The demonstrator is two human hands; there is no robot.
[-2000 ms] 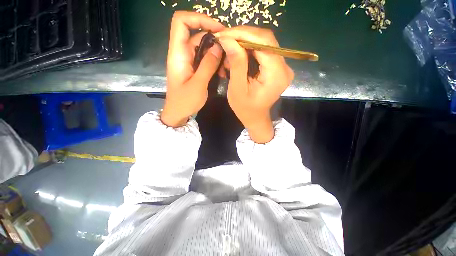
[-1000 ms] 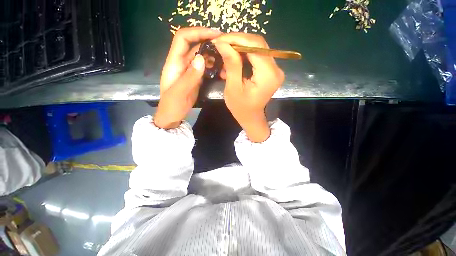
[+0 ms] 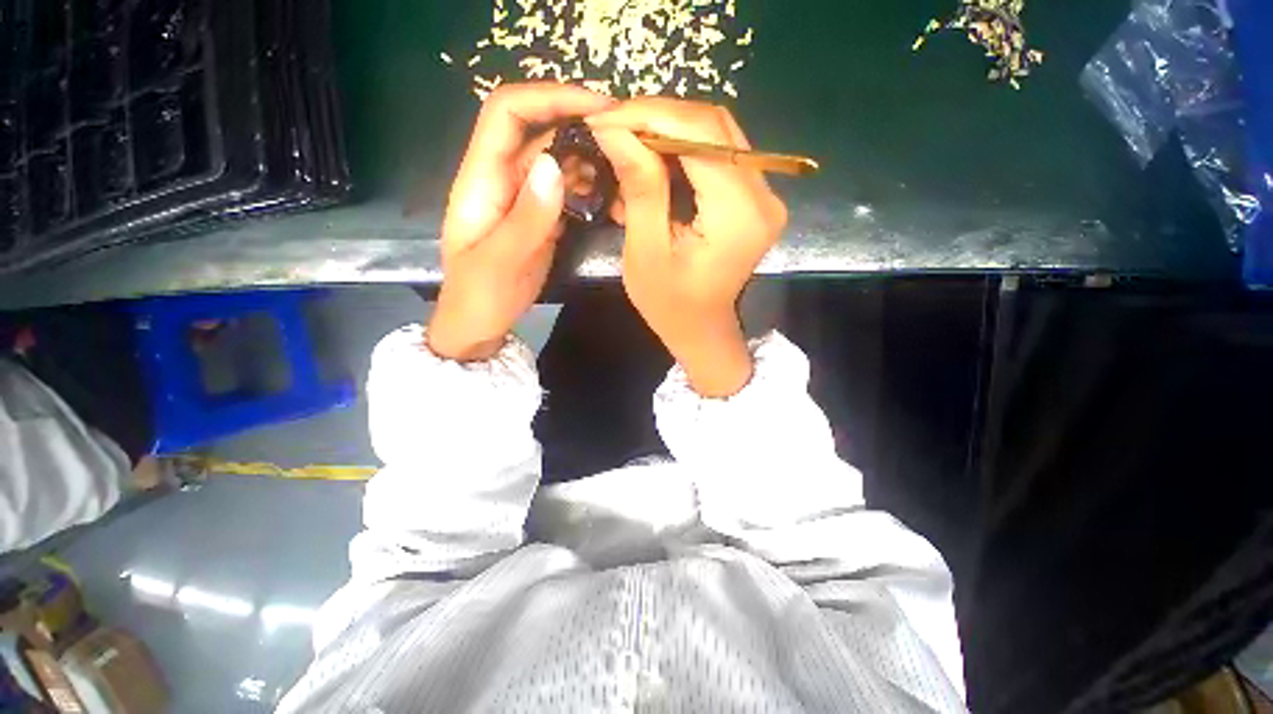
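My left hand holds a small black housing with an open, looped shape between thumb and fingers, above the bench edge. My right hand is shut on gold-coloured tweezers; their flat rear end sticks out to the right. The tweezers' tip is hidden by my right fingers at the top of the housing. The hands are close together. A large pile of small pale parts lies scattered on the dark green bench top just beyond my hands.
Black blister trays are stacked at the left. A smaller mixed pile lies to the right. A clear plastic bag and a blue bin are at the far right. A blue stool stands below the bench at left.
The housing has turned from edge-on to show its open middle. The tweezers' rear end sits further left and slightly lower in view. The view has shifted slightly. Both hands keep their holds.
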